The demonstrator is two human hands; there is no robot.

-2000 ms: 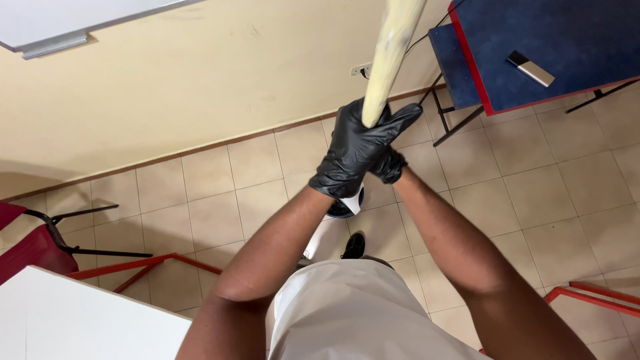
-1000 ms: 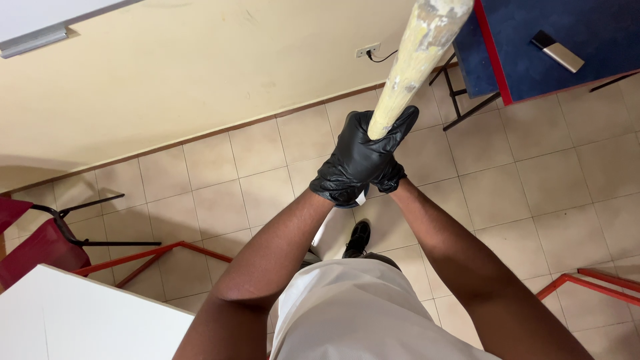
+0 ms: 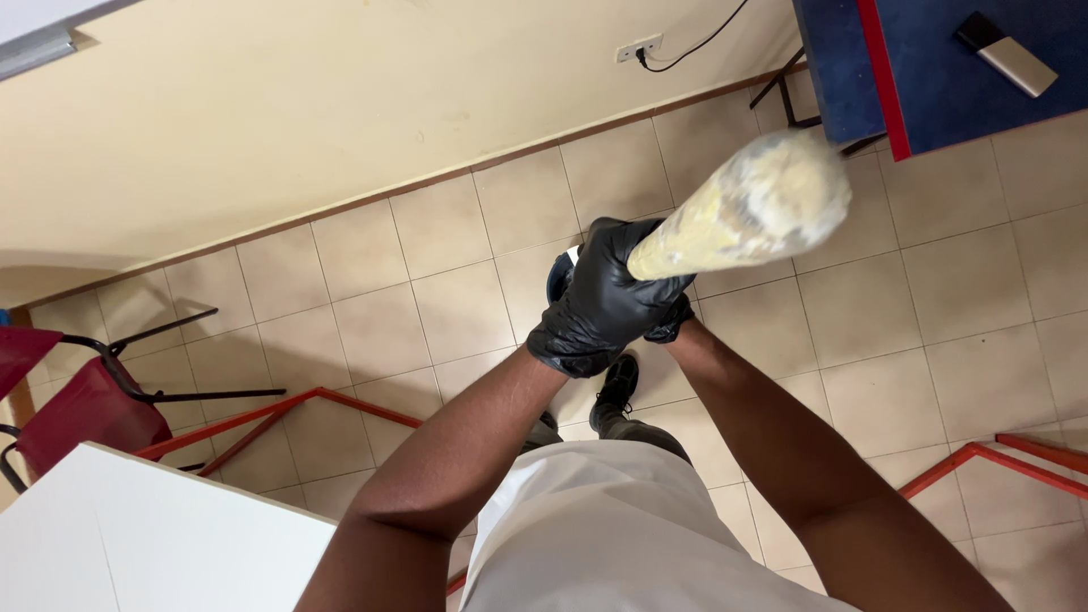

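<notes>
A thick, pale yellow pole [image 3: 731,212] with grey and white patches and a rounded, blurred end points up toward the camera, tilted to the right. My left hand [image 3: 603,293], in a black glove, is wrapped around it near the middle of the view. Mostly hidden behind the left one, my right hand [image 3: 673,319] is gloved in black too and closed at the same part of the pole. The pole's lower part is hidden by the hands. A dark, rounded thing with a white part [image 3: 561,270] shows partly beneath them, near the floor.
A blue table with a red edge [image 3: 884,81] bears a black and beige object [image 3: 1007,55] at upper right. A cable runs to a wall socket [image 3: 639,49]. Dark red chairs [image 3: 89,416] and a white tabletop [image 3: 161,535] stand left. Red metal frames [image 3: 969,455] flank my body.
The pole's upper end has swung down and to the right, and its rounded tip has come into view. Both hands keep their hold on it.
</notes>
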